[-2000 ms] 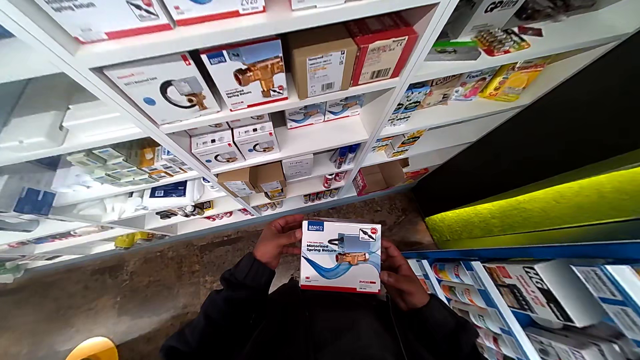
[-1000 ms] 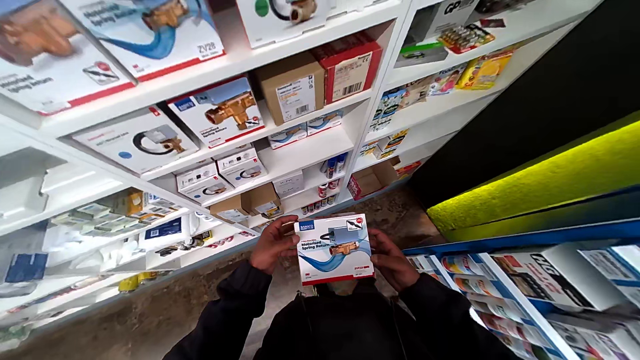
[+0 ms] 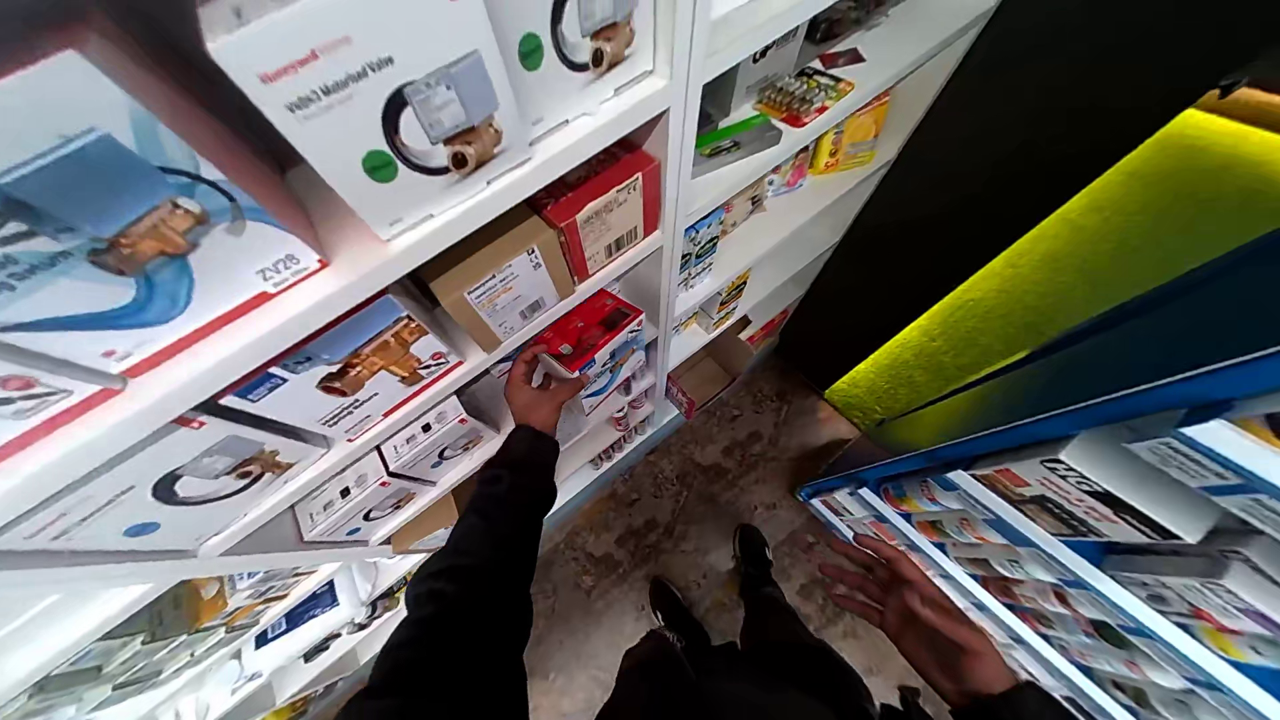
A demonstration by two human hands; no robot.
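My left hand reaches to the white shelving and grips a valve box with a red top and a blue and white front. Thumb and fingers lie around its near left end, and the box sits at the shelf opening below a brown cardboard box and a red box. My right hand is held out low on the right, fingers spread and nothing in it, near the blue-edged rack. Whether the held box rests on the shelf cannot be told.
Boxes of motorised valves fill the shelves on the left. Battery packs lie on the shelves further right. An open cardboard carton stands low by the floor. A blue-edged rack holding cans and boxes is on the right.
Both hands held a valve box in front of the body; now only my left hand grips a box, at the shelf. My right hand has let go and moved right. The view has shifted closer to the shelves.
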